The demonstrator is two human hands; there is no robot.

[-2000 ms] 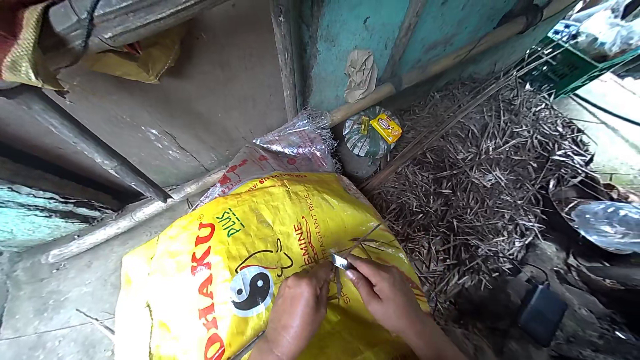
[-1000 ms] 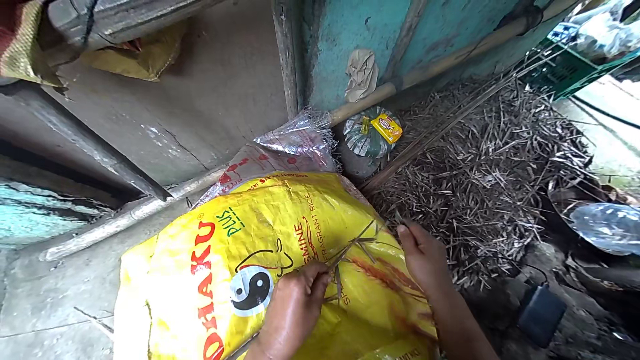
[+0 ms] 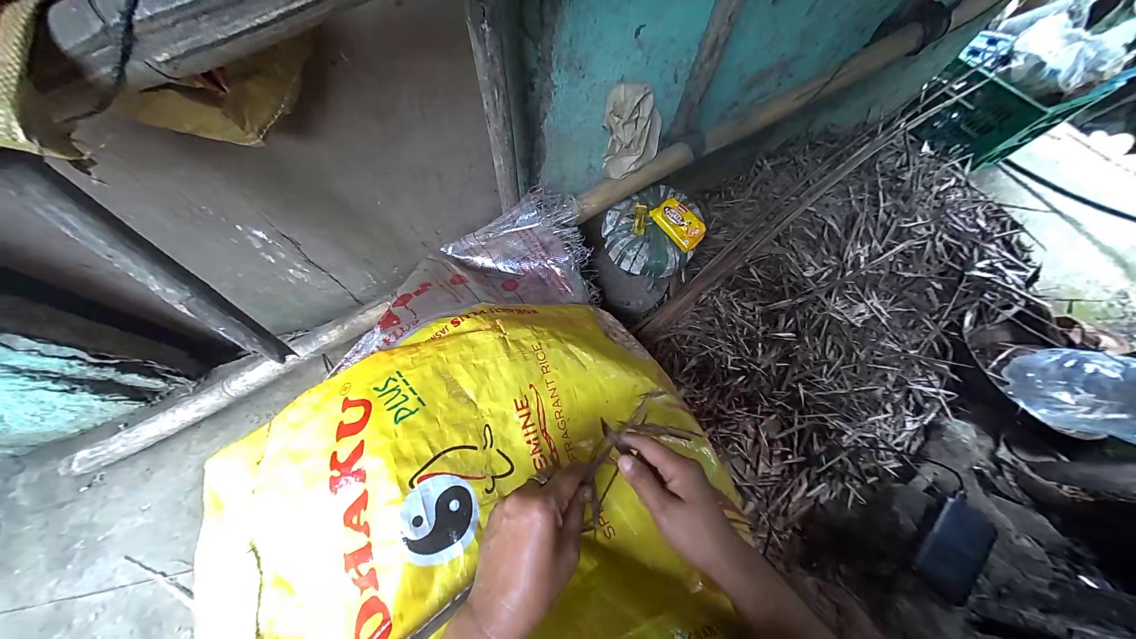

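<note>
A full yellow woven plastic rice sack with red and green print fills the lower middle. Above it my left hand is closed on a thin dark stick, whose lower part shows at the bottom edge. Close on its right, my right hand pinches a small dark blade or sliver; which of the two cannot be told. The fingers of both hands nearly meet. Thin dry twigs lie across the sack around the fingertips.
A heap of dry plant strips spreads on the right. Beyond the sack stand a round container with a yellow packet on it and a bamboo pole. A green crate is at upper right, a black box-shaped object at lower right.
One second ago my right hand was at the sack's right edge, apart from the left; now it is beside the left hand. Two seconds ago a pale, shiny piece showed at its fingertips.
</note>
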